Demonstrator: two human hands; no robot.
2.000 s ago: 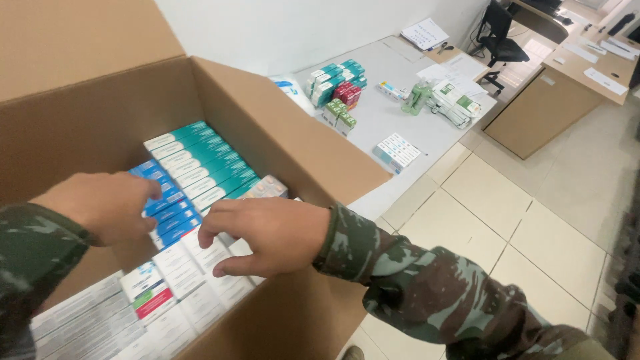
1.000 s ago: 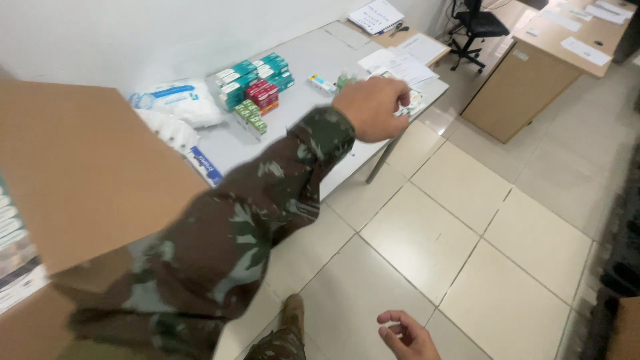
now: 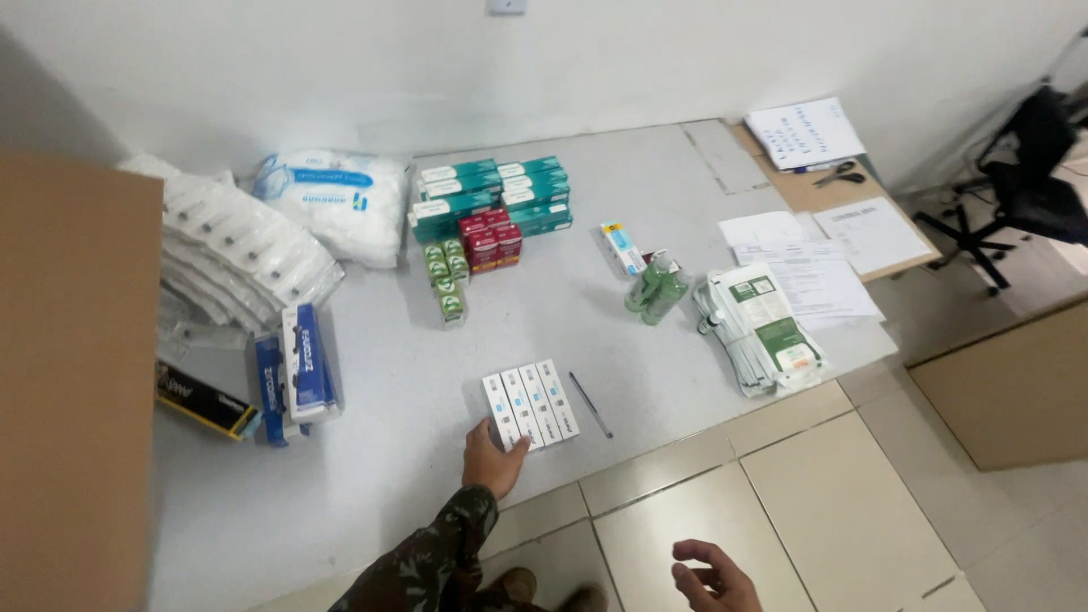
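Observation:
My left hand [image 3: 495,460], in a camouflage sleeve, touches the near left end of a row of several small white boxes [image 3: 531,404] lying side by side on the grey table. Its thumb and fingers straddle the corner of the outermost box; whether it grips is not clear. My right hand [image 3: 716,578] is over the tiled floor at the bottom edge, fingers curled apart, holding nothing. A pen [image 3: 591,405] lies right of the white boxes. Behind them stand green-and-white boxes [image 3: 446,293], red boxes [image 3: 490,240] and stacked teal-and-white boxes [image 3: 459,191].
A cardboard box [image 3: 76,382] fills the left edge. Clear-wrapped packs [image 3: 246,238], a white plastic-wrapped bag [image 3: 340,204] and blue-and-white boxes [image 3: 310,361] lie near it. Green bottles [image 3: 663,293], green-and-white pouches [image 3: 765,331], papers [image 3: 807,272] and scissors [image 3: 840,174] lie to the right.
Both hands were inside the cardboard box two seconds ago; now the left is at the white boxes on the table and the right hangs over the floor. The view has swung to the table.

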